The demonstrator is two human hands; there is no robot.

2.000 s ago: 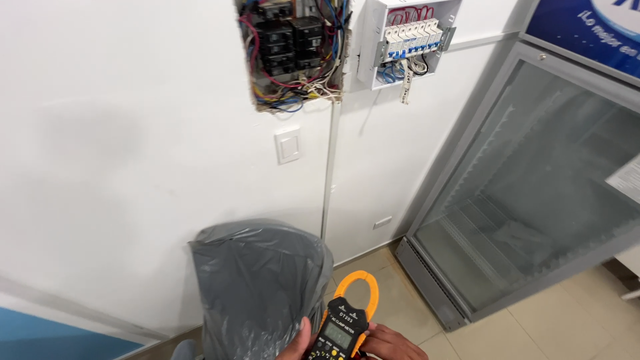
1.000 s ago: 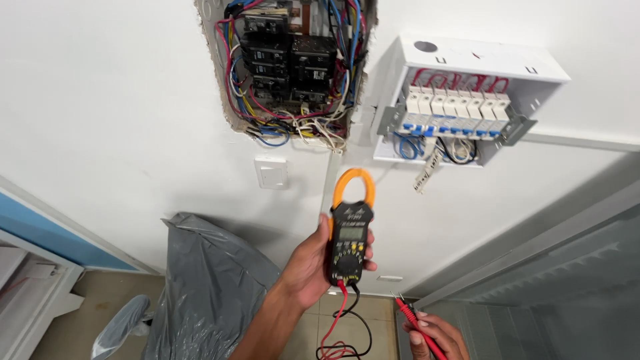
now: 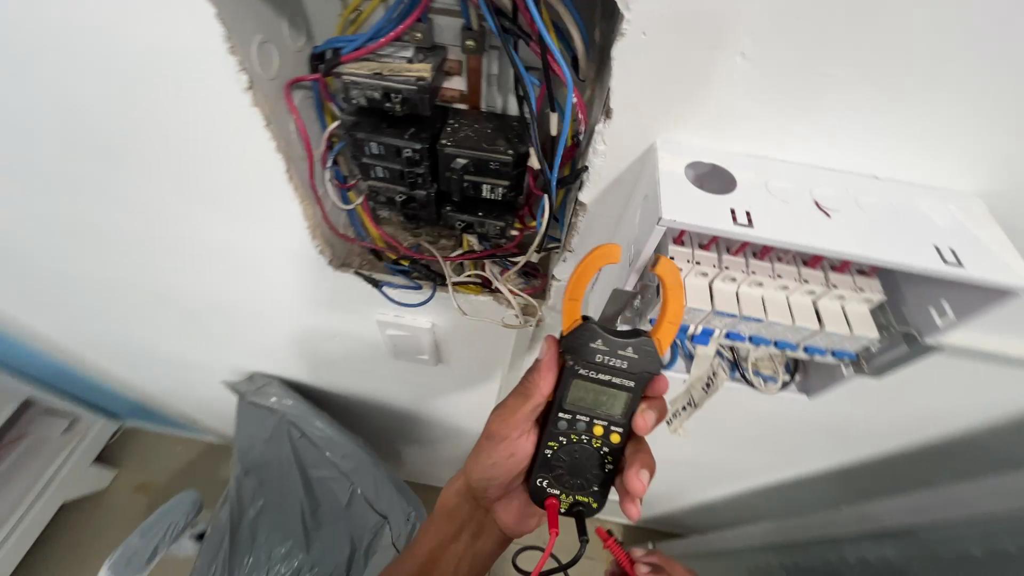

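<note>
My left hand (image 3: pixel 512 448) is shut around a black and orange clamp meter (image 3: pixel 596 400), held upright with its orange jaws apart. Red and black leads are plugged into its lower end. At the bottom edge, partly cut off, my right hand (image 3: pixel 652 562) holds a red test probe (image 3: pixel 614 550). Above and left of the meter, a recessed breaker panel (image 3: pixel 436 144) shows black breakers among many coloured wires. Beyond the jaws on the right is a white surface-mounted box (image 3: pixel 824 208) with a row of white circuit breakers (image 3: pixel 768 300).
A white wall switch (image 3: pixel 408 339) sits below the recessed panel. Grey plastic sheeting (image 3: pixel 304 480) stands at the lower left, near a white shelf-like unit (image 3: pixel 60 472). A label strip (image 3: pixel 696 396) hangs from wires under the white box.
The meter's jaws, closed one second ago, are now apart. My left hand and the meter have moved up towards the two panels. The right hand has moved lower in view, which is now closer to the wall.
</note>
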